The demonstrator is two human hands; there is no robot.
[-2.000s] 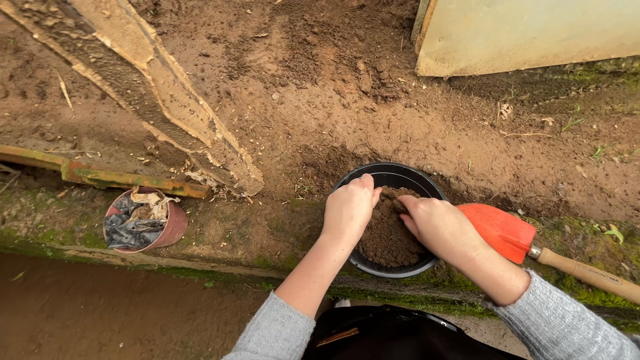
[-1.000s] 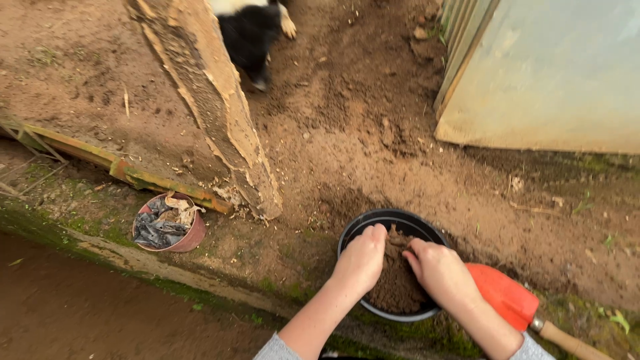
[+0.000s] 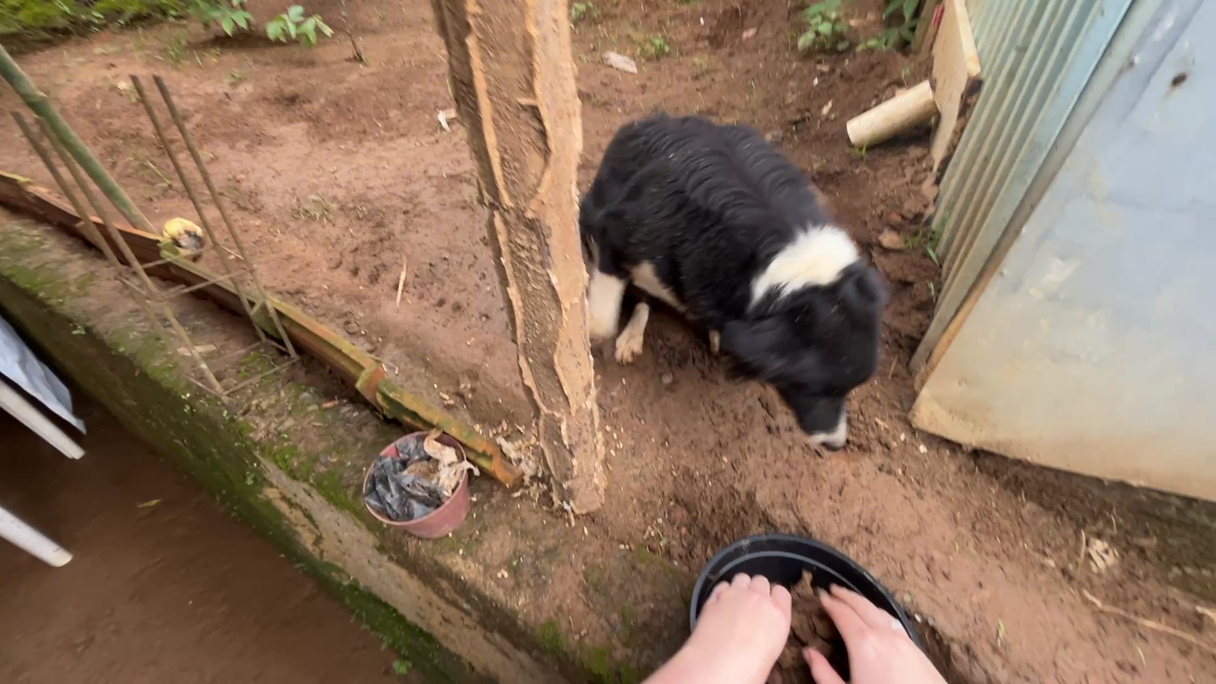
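A round black plastic pot point(image 3: 781, 543) with brown soil point(image 3: 806, 622) in it stands at the bottom right of centre, cut off by the frame's lower edge. Inside its left part is my left hand point(image 3: 746, 622), fingers curled down at the soil; whether it holds any is hidden. My right hand point(image 3: 869, 635) reaches in from the right, fingers and thumb apart over the soil. Just beyond the pot, a black and white dog point(image 3: 722, 218) stands with its nose low to the ground.
A reddish plastic pot point(image 3: 442, 518) with crumpled dark plastic and dry leaves sits on the mossy concrete ledge point(image 3: 313, 513). A rough wooden post point(image 3: 537, 256) rises behind it. Rusty metal rods point(image 3: 195, 204) stand at left, a metal sheet panel point(image 3: 1092, 313) at right.
The view has swung up and left. The dog, only partly seen at the top one second ago, now stands nearer the pot. The orange trowel has left the view. Both hands remain at the black pot.
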